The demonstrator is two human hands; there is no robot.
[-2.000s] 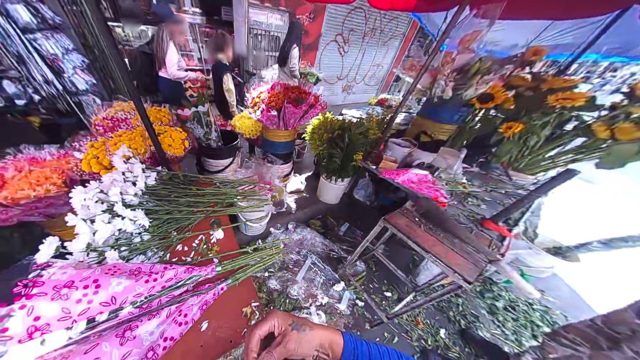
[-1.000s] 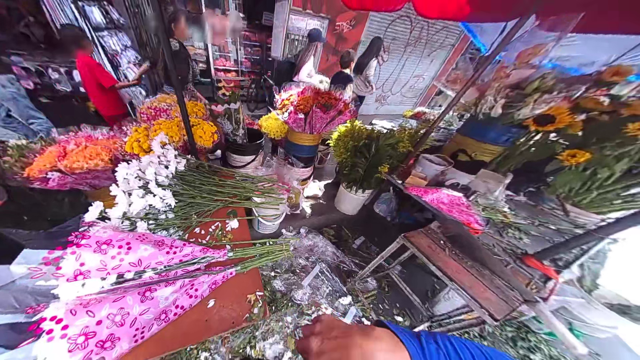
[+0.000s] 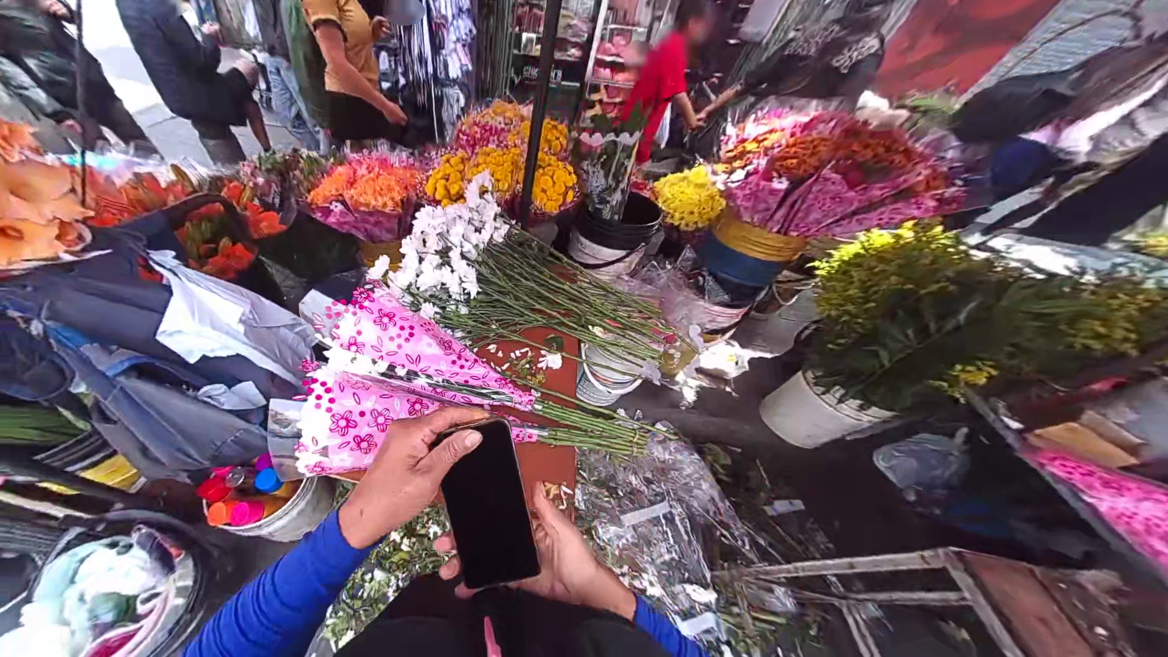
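A smartphone (image 3: 491,504) with a dark screen is held upright between my two hands at the lower centre. My left hand (image 3: 411,470) grips its upper left edge, thumb along the top. My right hand (image 3: 566,552) supports its lower right side, with fingers behind it. Just beyond, a bouquet in pink flower-printed wrapping (image 3: 365,411) lies on a reddish-brown table (image 3: 558,470). White chrysanthemums (image 3: 447,246) with long green stems lie behind the bouquet on the same table.
Buckets with a pink-wrapped bunch (image 3: 821,173) and yellow flowers (image 3: 912,310) stand beyond. A bucket of coloured bottles (image 3: 292,511) is at left, a wooden bench (image 3: 1031,602) at lower right. Plastic wrap and cut leaves litter the ground. Several people stand behind the flowers.
Both my hands are now in view, holding a smartphone; the earlier frames show only one hand at the bottom edge. The view has swung to the left.
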